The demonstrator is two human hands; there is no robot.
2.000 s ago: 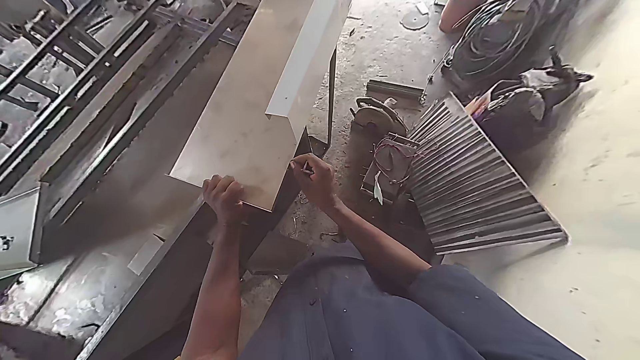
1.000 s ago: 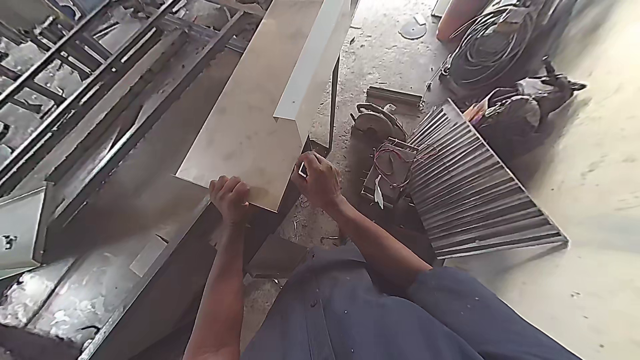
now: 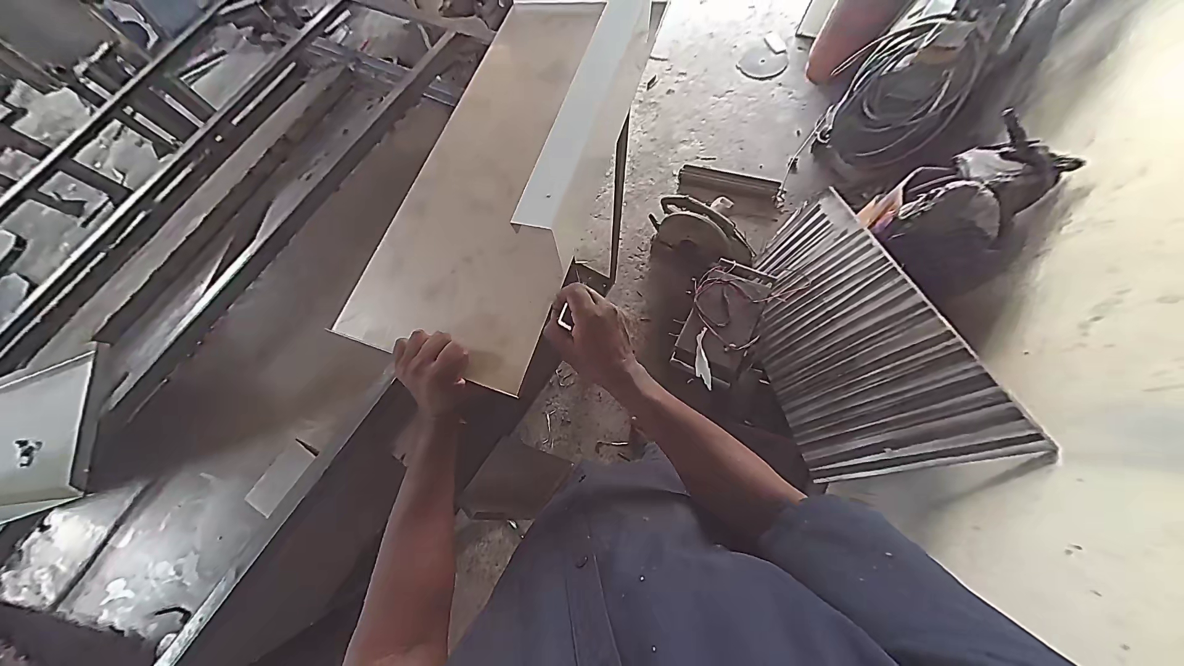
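A long bent sheet-metal panel (image 3: 462, 231) with a raised, folded flange (image 3: 575, 120) lies ahead of me on a dark metal support. My left hand (image 3: 432, 368) grips its near edge, with the fingers curled over the top and the thumb side hidden. At the panel's right edge, near its close corner, my right hand (image 3: 592, 335) is closed around a small object with a pale, ring-like part between thumb and fingers. What that object is cannot be told.
Right of the panel, on the floor, are a circular power saw (image 3: 703, 229), a box with loose wires (image 3: 726, 310) and a ribbed metal panel (image 3: 897, 361). Coiled cable (image 3: 897, 102) lies farther back. Long metal frames (image 3: 231, 120) stretch along the left. A white metal piece (image 3: 46, 430) stands at far left.
My right hand has turned at the panel's right edge, and the small object in it shows at a different angle. My left hand stays on the near edge.
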